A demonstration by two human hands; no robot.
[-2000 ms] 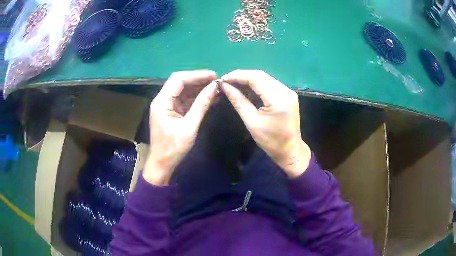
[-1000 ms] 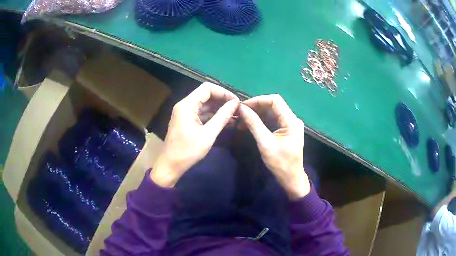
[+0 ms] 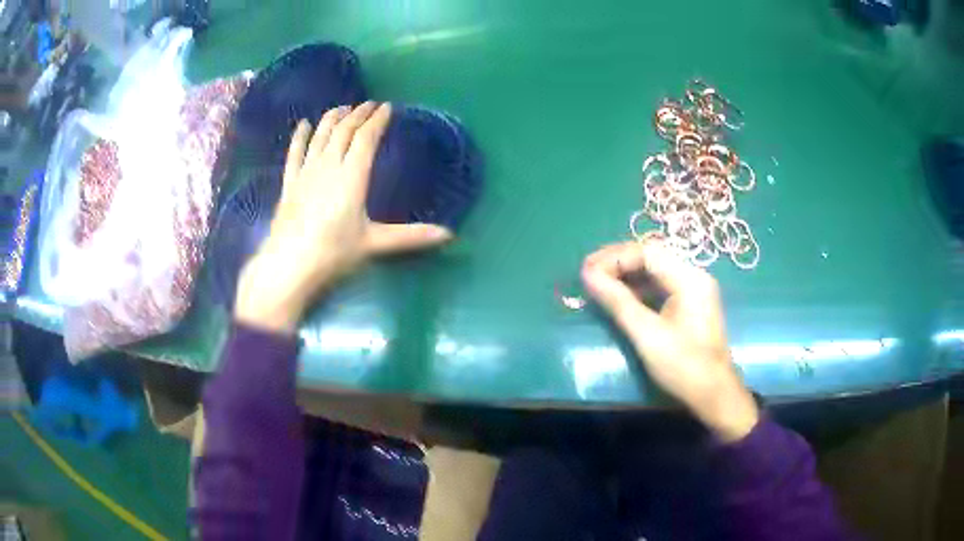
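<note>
My left hand (image 3: 322, 217) lies over the dark grille stacks (image 3: 428, 174), fingers spread, thumb pointing right across the near edge of the right stack. It partly hides the stacks; whether it touches the top grille is hard to tell. My right hand (image 3: 671, 322) is low over the bench, thumb and forefinger pinched together. A small blurred copper-coloured ring (image 3: 571, 301) shows at the left of these fingertips and appears held by them. The loose pile of copper rings (image 3: 698, 190) lies just beyond my right hand.
A clear plastic bag of copper-pink rings (image 3: 159, 222) lies at the left of the green bench (image 3: 529, 127). Dark parts show at the far right edge (image 3: 944, 180) and top right. Below the bench edge are an open carton (image 3: 460, 491) with dark grilles and another brown carton (image 3: 883, 465).
The view has turned left and nearer the bench. My hands, earlier together at the fingertips, have parted: left onto the grille stacks, right beside the ring pile.
</note>
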